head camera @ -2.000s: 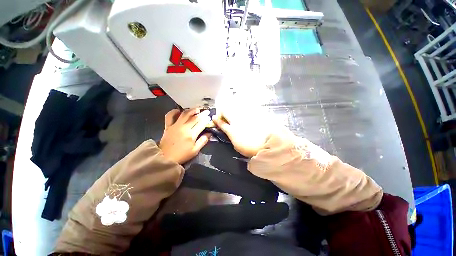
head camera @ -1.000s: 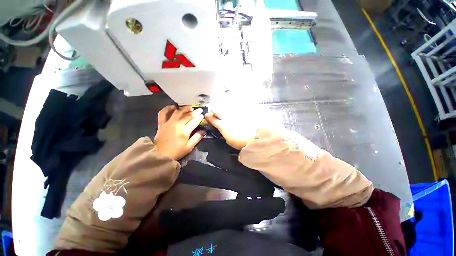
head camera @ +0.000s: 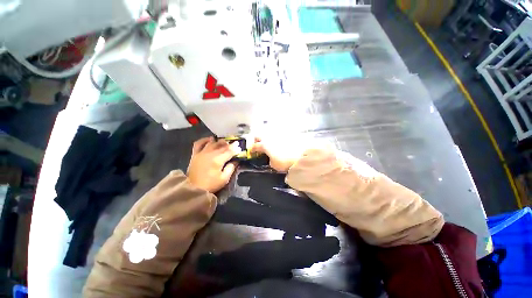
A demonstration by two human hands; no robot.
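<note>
My left hand (head camera: 211,165) and my right hand (head camera: 273,156) are together under the machine head, at the yellow-edged sewing clamp (head camera: 247,150). Both hands have fingers on a small black fabric piece (head camera: 254,161) at the clamp; its far end is hidden by the fingers and clamp. Wide black fabric strips (head camera: 274,201) lie on the metal top between my forearms, one more strip (head camera: 271,256) nearer to me. The needle cannot be made out in the glare.
The white machine head (head camera: 195,64) with a red three-diamond mark stands ahead. A black cloth pile (head camera: 96,180) lies at left. Teal panels (head camera: 335,65) are behind. A blue plastic crate (head camera: 513,253) is at lower right, a white rack (head camera: 513,81) beyond the aisle.
The view has tilted up slightly, so the machine and table sit lower in the picture. More yellow of the clamp shows between my hands. Both hands stay at the clamp.
</note>
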